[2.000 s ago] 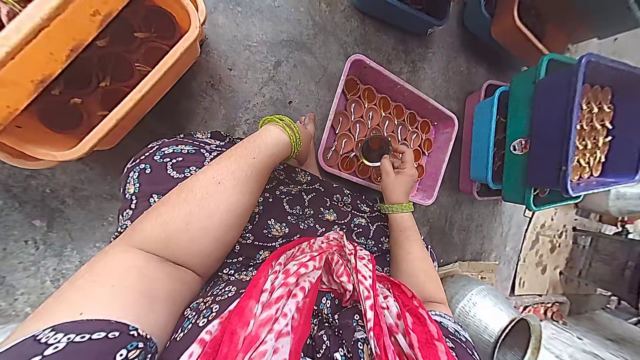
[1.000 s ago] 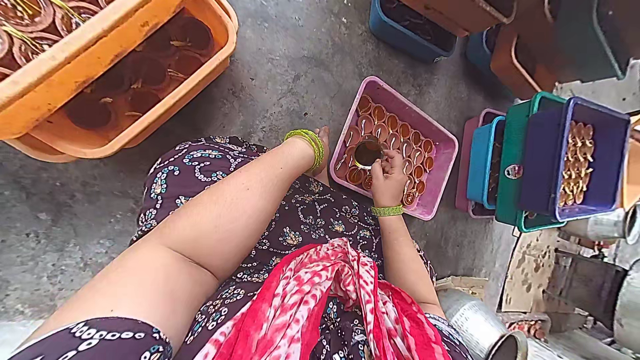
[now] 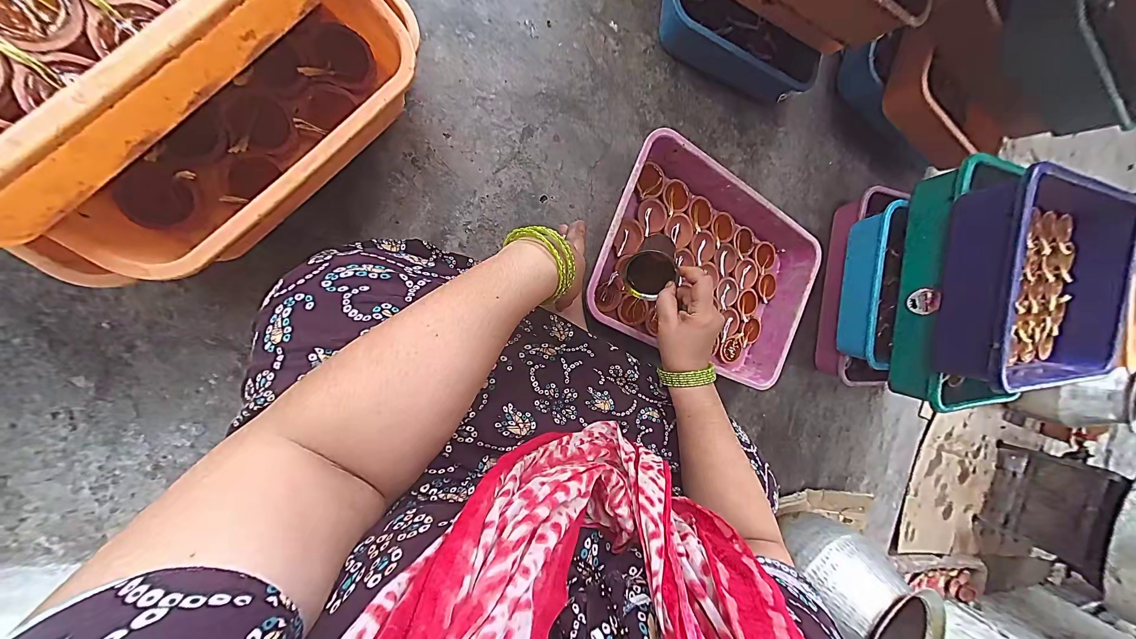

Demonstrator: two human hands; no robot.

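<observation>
Low over a pink plastic tub (image 3: 792, 266), my right hand (image 3: 691, 325) grips a small round cup (image 3: 650, 272) with a dark inside by its edge or handle. Rows of small clay lamps (image 3: 702, 246) line the tub's bottom; many show pale wicks, and some look filled with an orange-brown substance. The cup hides a few lamps at the near left part of the rows. My left hand (image 3: 573, 253) rests by the tub's left side near my knee, mostly hidden past the green bangles; its fingers cannot be made out.
Orange tubs (image 3: 311, 200) with larger clay lamps stand at upper left. On the right are stacked tubs, among them a purple one (image 3: 981, 275) with small lamps and a green one (image 3: 923, 257). A blue tub (image 3: 741, 53) stands beyond. A metal pot (image 3: 839, 568) lies at lower right.
My right hand and the cup have moved left over the lamps in the pink tub, from nearer its middle. The view has shifted slightly.
</observation>
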